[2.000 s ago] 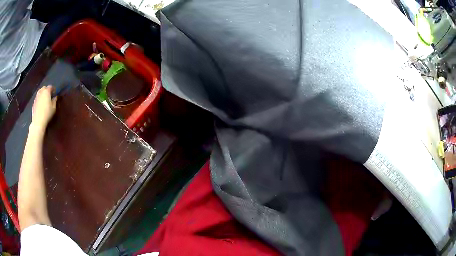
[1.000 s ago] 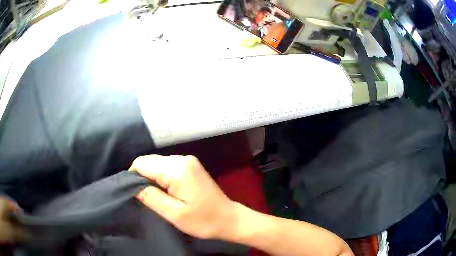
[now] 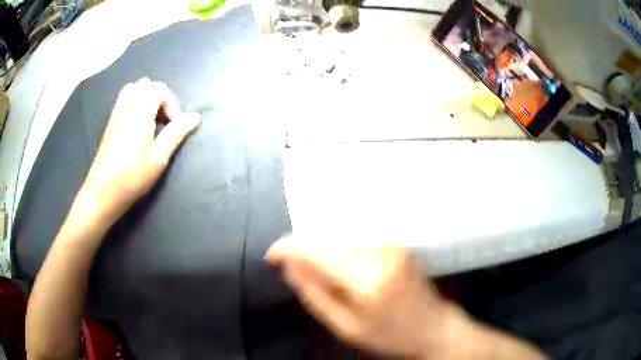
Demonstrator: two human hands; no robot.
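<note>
A dark grey cut panel (image 3: 190,204) lies over the left part of the white sewing machine table and hangs over its front edge. A seam or fold line runs down it. My left hand (image 3: 140,148) is on top of the panel, fingers curled and thumb out to the right; whether it pinches cloth cannot be told. My right hand (image 3: 365,295) is blurred at the panel's right edge, near the table front, its fingertips at the cloth; its grip is unclear. The presser foot area (image 3: 306,28) is at the top, beyond the panel, washed out by glare.
A smartphone (image 3: 502,67) showing a video leans at the upper right, with a yellow lump (image 3: 486,100) beside it. A blue pen-like item (image 3: 585,146) and a dark strip (image 3: 624,169) are further right. Dark cloth (image 3: 569,302) hangs below the table. A lime green piece (image 3: 207,7) is at the top.
The view has turned back towards the machine. The panel, bunched near the lap before, now lies flatter on the table. My left hand has come onto it; my right hand has moved to its right edge.
</note>
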